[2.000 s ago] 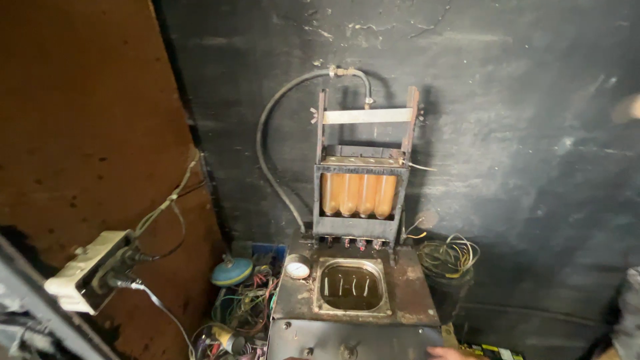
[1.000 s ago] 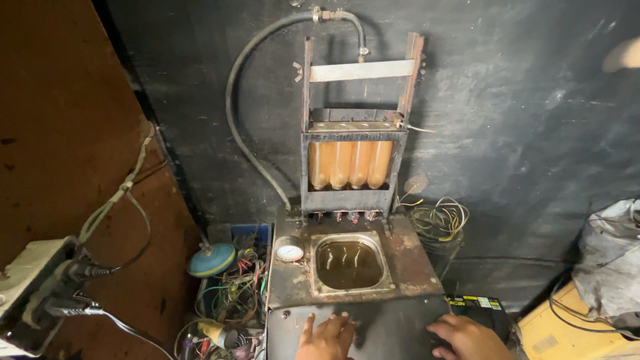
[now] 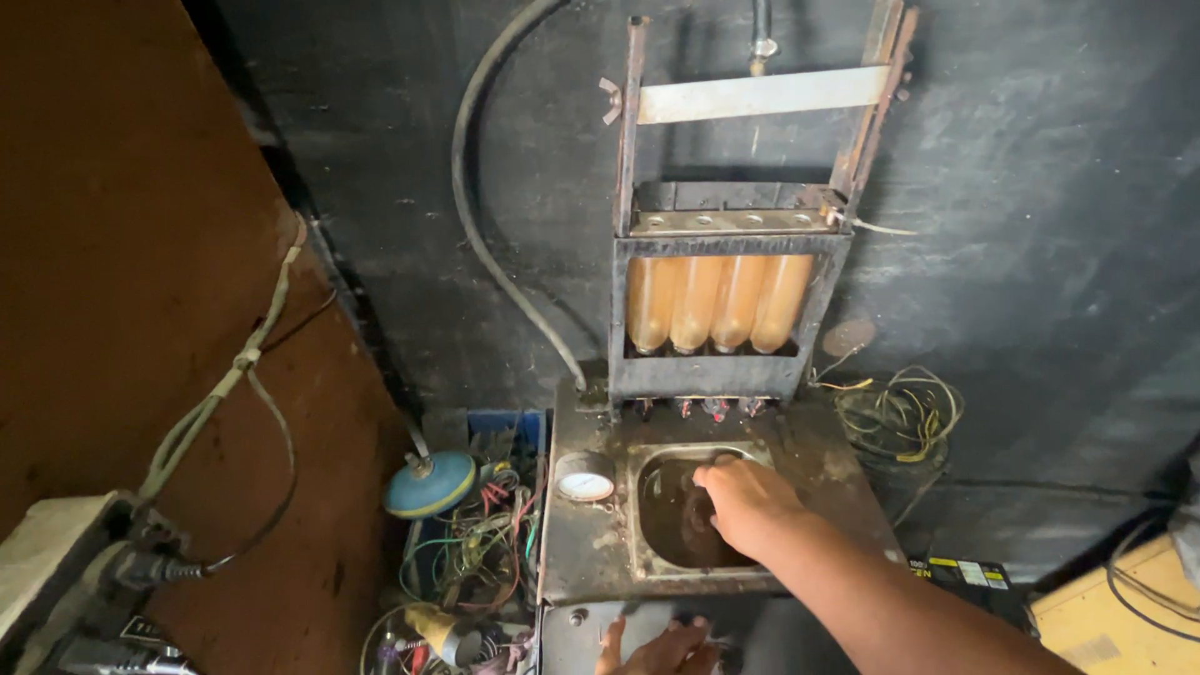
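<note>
My right hand [image 3: 755,506] reaches over a square metal basin [image 3: 642,562] of brown liquid set in the machine's worn metal top. Its fingertips are pinched together above the liquid; whether anything is between them is hidden. My left hand [image 3: 656,647] rests on the dark front panel [image 3: 577,647], partly cut off by the lower edge. A round pressure gauge [image 3: 586,478] lies left of the basin. Behind it stands a metal frame [image 3: 708,375] holding several glass tubes [image 3: 694,300] of orange-tinted look, below a pale metal crossbar [image 3: 764,94].
A grey hose [image 3: 469,187] curves behind the frame. At left are a blue round object [image 3: 429,485], a bin of tangled wires [image 3: 469,553] and a power socket box [image 3: 66,553]. Coiled wire [image 3: 900,412], a battery [image 3: 961,570] and a yellow box [image 3: 1116,600] are at right.
My right hand has moved from the front panel to over the basin. My left hand stays on the panel, lower in the view. The view has come closer to the machine.
</note>
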